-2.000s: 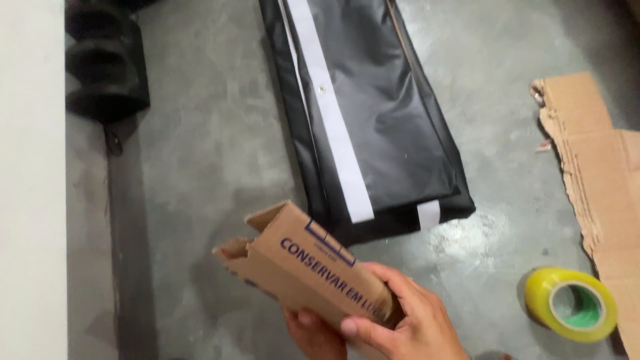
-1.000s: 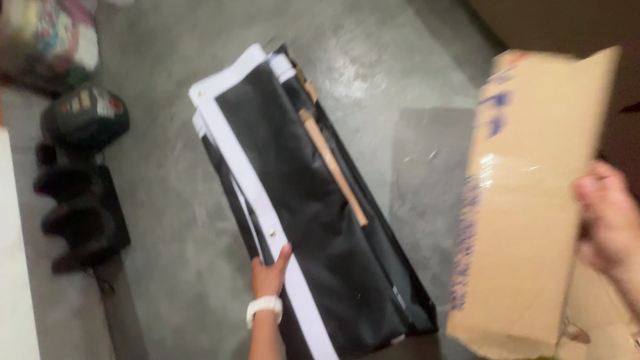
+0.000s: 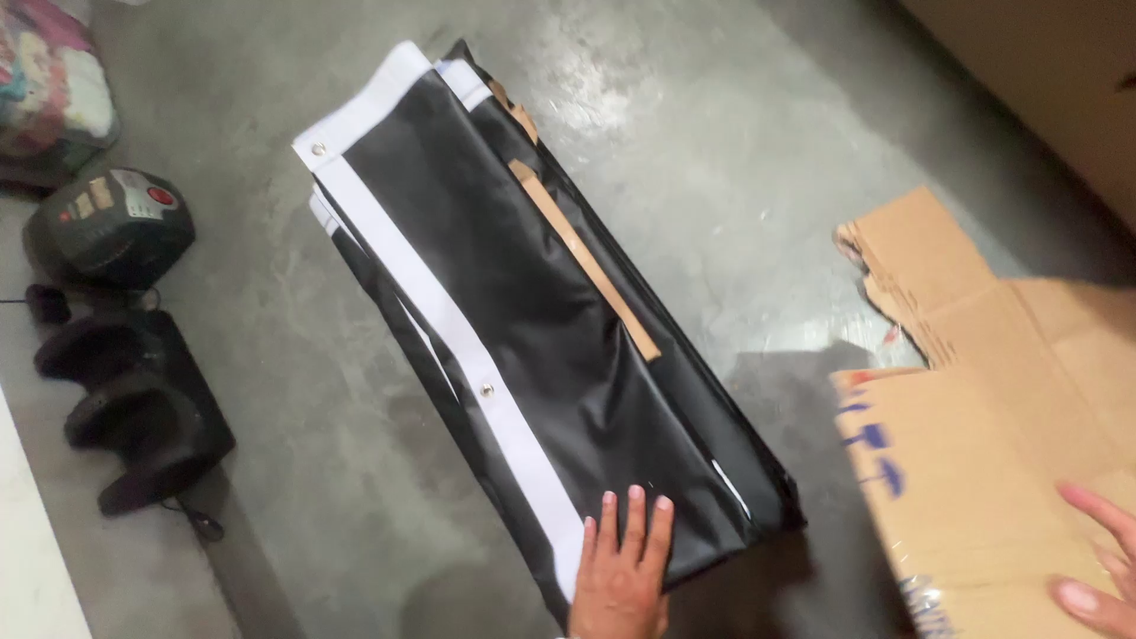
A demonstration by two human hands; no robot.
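Observation:
A folded black vinyl sheet [image 3: 532,302] with a white border and metal grommets lies slantwise on the floor. Flat on its near end rests my left hand [image 3: 621,564], fingers slightly spread, gripping nothing. A narrow cardboard strip [image 3: 590,262] pokes out along a fold of the sheet. At the lower right, my right hand [image 3: 1100,559] is partly cut off by the frame edge; its fingers are apart over a printed cardboard piece [image 3: 976,497]. Whether they touch it is unclear. Behind that piece is a torn, creased cardboard sheet [image 3: 941,275].
At the left stand a dark device with a red button [image 3: 111,231] and a black device with curved lobes [image 3: 142,408]. A plastic bag with mixed contents [image 3: 53,98] sits at the top left. A brown surface [image 3: 1038,80] borders the floor at the upper right.
Two seconds ago both hands held a folded cardboard piece. One second ago my right hand held the printed cardboard up at the right; now it lies lower, with the fingers apart. My left hand stays on the sheet.

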